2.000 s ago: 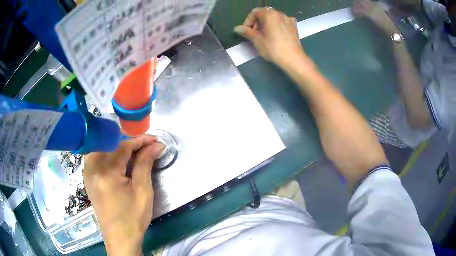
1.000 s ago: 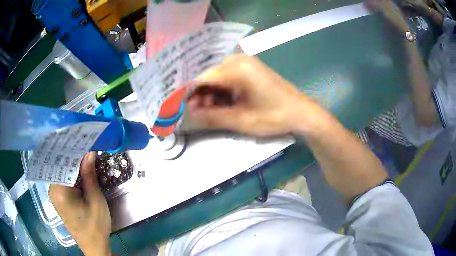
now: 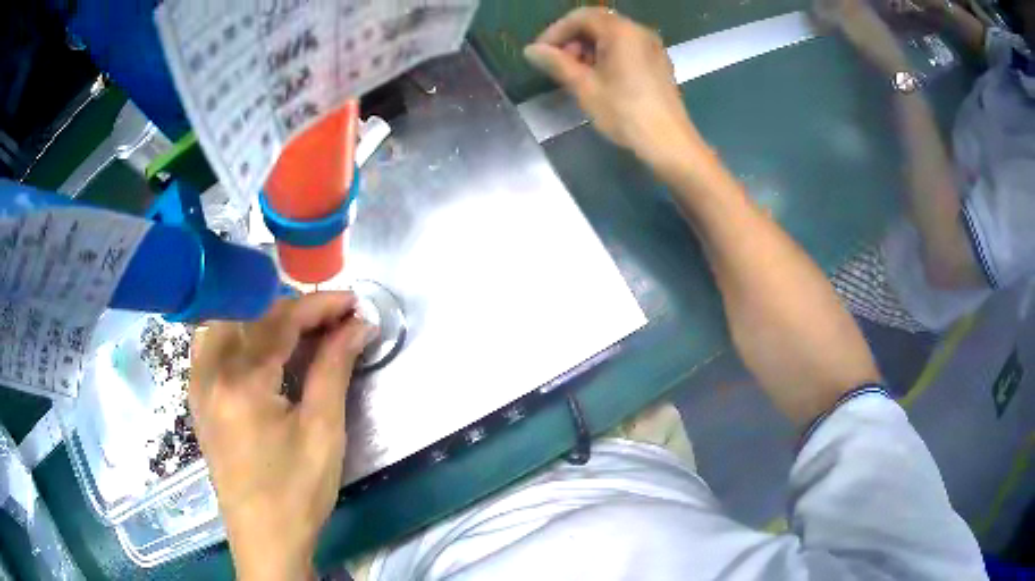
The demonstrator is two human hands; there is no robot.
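My left hand [image 3: 267, 392] is at the round fixture [image 3: 386, 326], thumb and forefinger pinched together at its left side; whether a small part is between them is hidden. The red-orange nozzle [image 3: 310, 255] with a blue band points down just above the fingertips. The blue nozzle [image 3: 233, 281] slants in from the left over the hand. My right hand [image 3: 613, 77] is over the far side, by the pale strip, with its fingers curled; I cannot tell if it holds something tiny.
The clear parts box [image 3: 136, 499] with a heap of small metal parts [image 3: 173, 448] is at left. Paper labels [image 3: 306, 57] hang from the bottles. The silver plate [image 3: 499, 261] lies on the green surface. A neighbour's arm [image 3: 925, 170] is at far right.
My left hand has moved from the parts heap to the fixture. My right hand has moved away from the red-orange nozzle to the far strip. The view has shifted.
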